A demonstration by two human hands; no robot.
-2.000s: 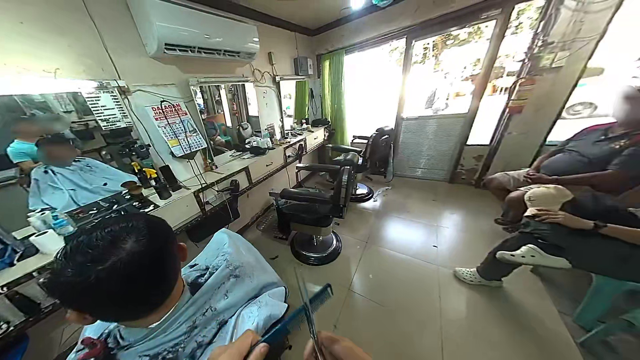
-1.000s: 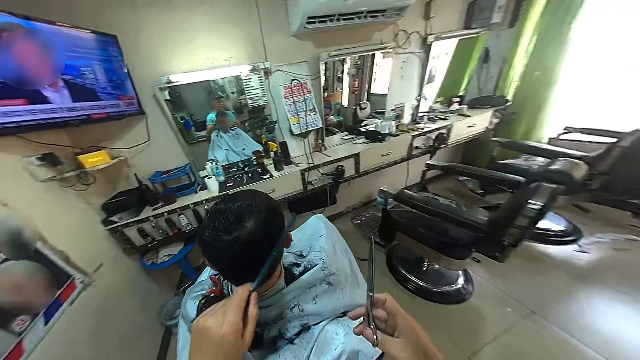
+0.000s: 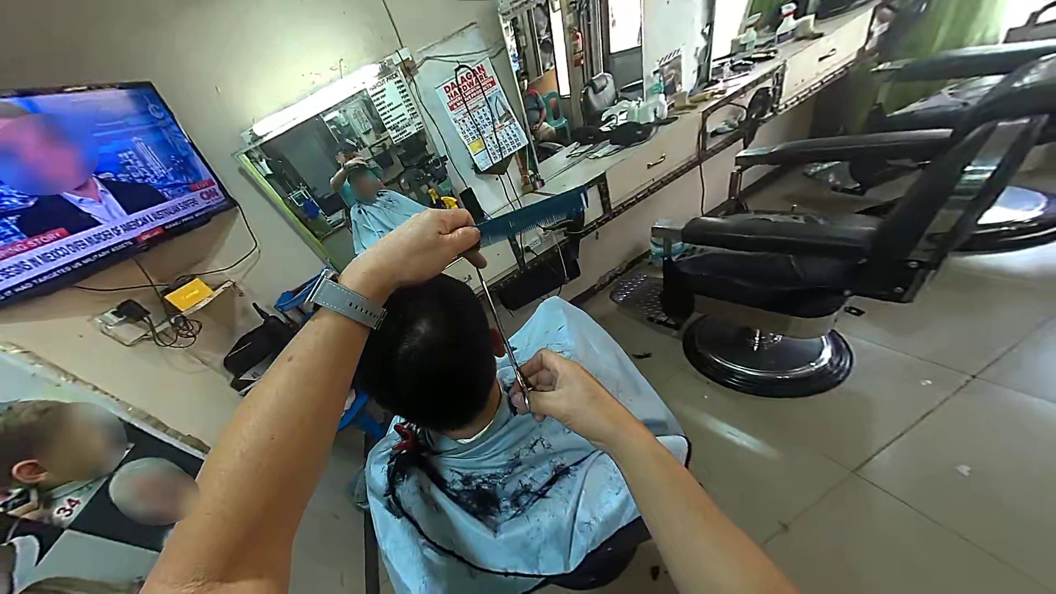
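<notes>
My left hand (image 3: pixel 425 247), with a watch (image 3: pixel 346 302) on its wrist, holds a blue comb (image 3: pixel 532 218) above the front of a seated person's dark-haired head (image 3: pixel 429 355). In my right hand (image 3: pixel 565 392) are slim metal scissors (image 3: pixel 503 334), held beside the person's ear with the tips up near my left fingers. Whether the blades are parted cannot be told. A light blue cape (image 3: pixel 577 487) covers the person, and cut hair (image 3: pixel 487 495) lies on its back. A red clip (image 3: pixel 404 437) sits at the cape's neck.
A black barber chair (image 3: pixel 775 264) stands to the right. Along the wall runs a counter (image 3: pixel 660 161) with drawers and bottles, below mirrors (image 3: pixel 330 148) and a calendar (image 3: pixel 483 111). A television (image 3: pixel 107 181) hangs at the left, over a wall outlet with cables (image 3: pixel 157 318).
The view has turned left. My left hand has risen with the comb, from behind the person's head to above its front. My right hand has brought the scissors close to the head.
</notes>
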